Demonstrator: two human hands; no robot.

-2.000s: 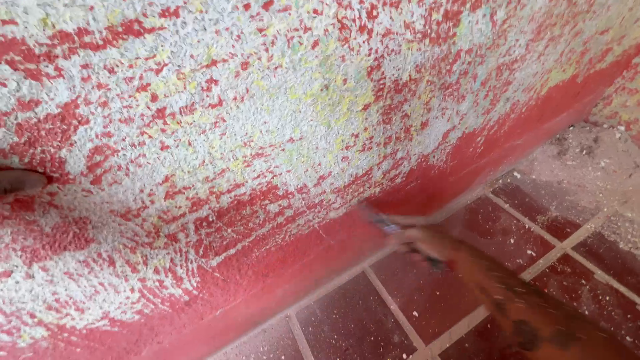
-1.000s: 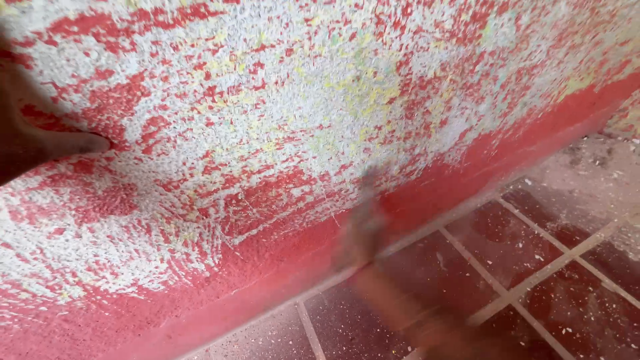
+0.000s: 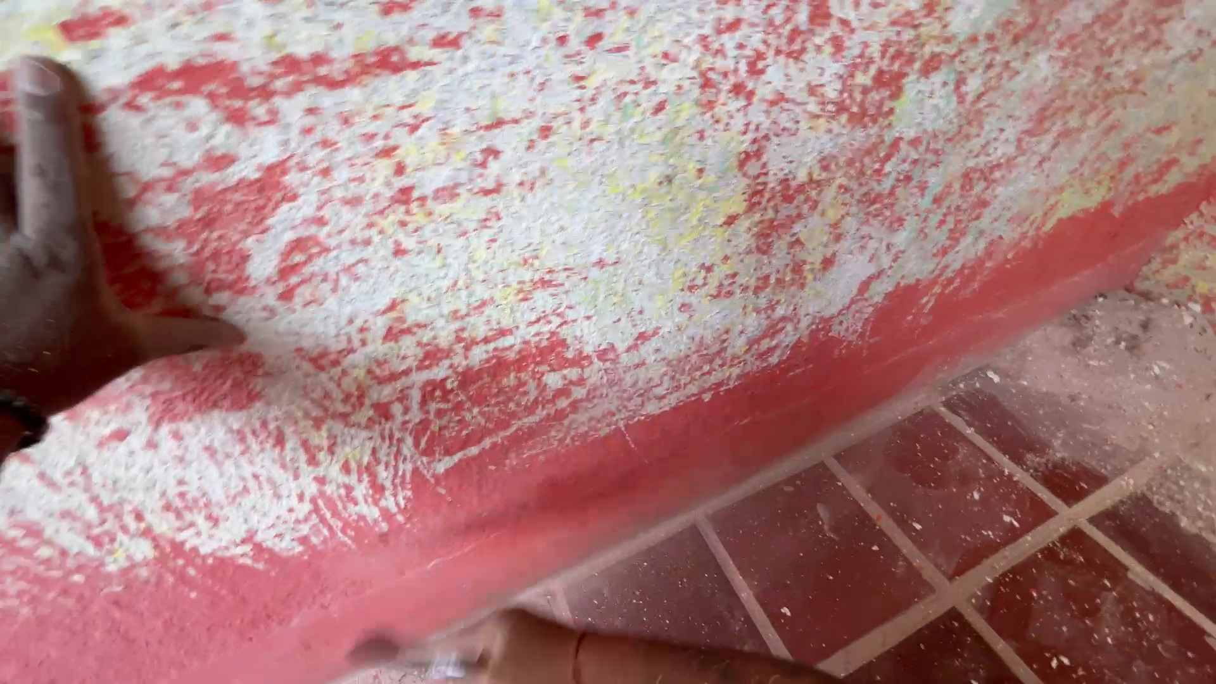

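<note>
My left hand [image 3: 66, 256] rests with spread fingers against the wall [image 3: 589, 218] at the left edge, a dark band at its wrist. The wall's red paint is scraped in patches, showing white and yellowish layers; a solid red strip runs along its foot. At the bottom, partly cut off by the frame, my right hand [image 3: 503, 651] is closed around a small scraping tool [image 3: 446, 660] near the base of the wall. Blur and the frame edge hide most of the tool, so its exact kind cannot be told.
Dark red floor tiles [image 3: 883, 503] with pale grout lines meet the wall's foot and are strewn with paint chips and dust. A thicker layer of dust and debris [image 3: 1121, 370] lies toward the corner at the right.
My right hand has moved left and down along the foot of the wall with the tool. More of my left hand has come into view on the wall.
</note>
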